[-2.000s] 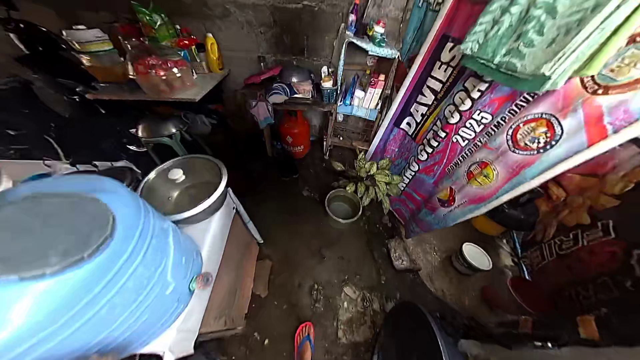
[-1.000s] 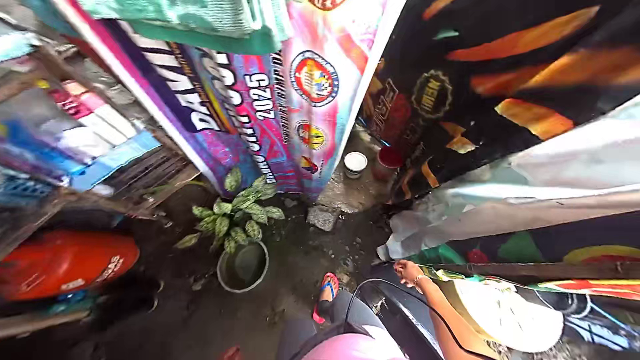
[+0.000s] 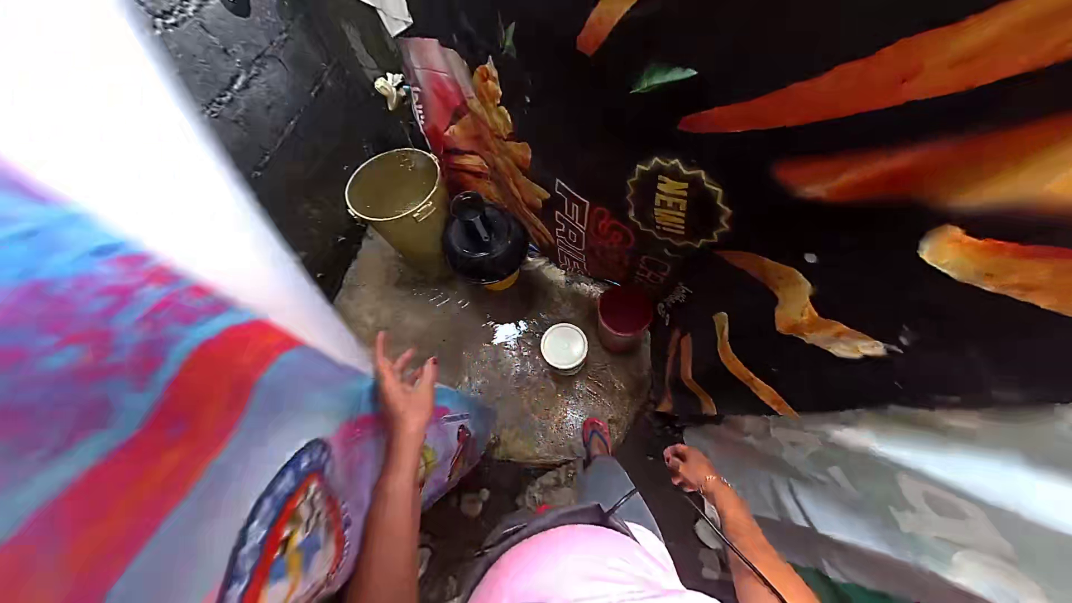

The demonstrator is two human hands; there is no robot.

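My left hand [image 3: 405, 392], palm up with its fingers apart, holds nothing and is beside the colorful printed tarpaulin [image 3: 193, 402] on the left. At the lower right, my right hand [image 3: 688, 467] is loosely curled; a thin black cable [image 3: 733, 544] runs just below it along the forearm, and whether the fingers hold anything is unclear. Ahead, on wet concrete, are a white round tub [image 3: 564, 347], a dark red bucket [image 3: 625, 313], a yellowish plastic bucket [image 3: 397, 188] and a round black vessel with a handle [image 3: 484, 241].
A black printed tarpaulin [image 3: 754, 184] with fries pictures lines the right side. A grey-white sheet [image 3: 879, 486] lies below it. The wet concrete slab [image 3: 477, 352] has a rough edge, and my foot in a flip-flop [image 3: 596, 437] is at its near side. A block wall [image 3: 243, 92] stands behind.
The view has swung right and come closer to the wet slab. My left hand has come into view beside the colorful tarpaulin. The shelf, gas cylinder and potted plant are out of view.
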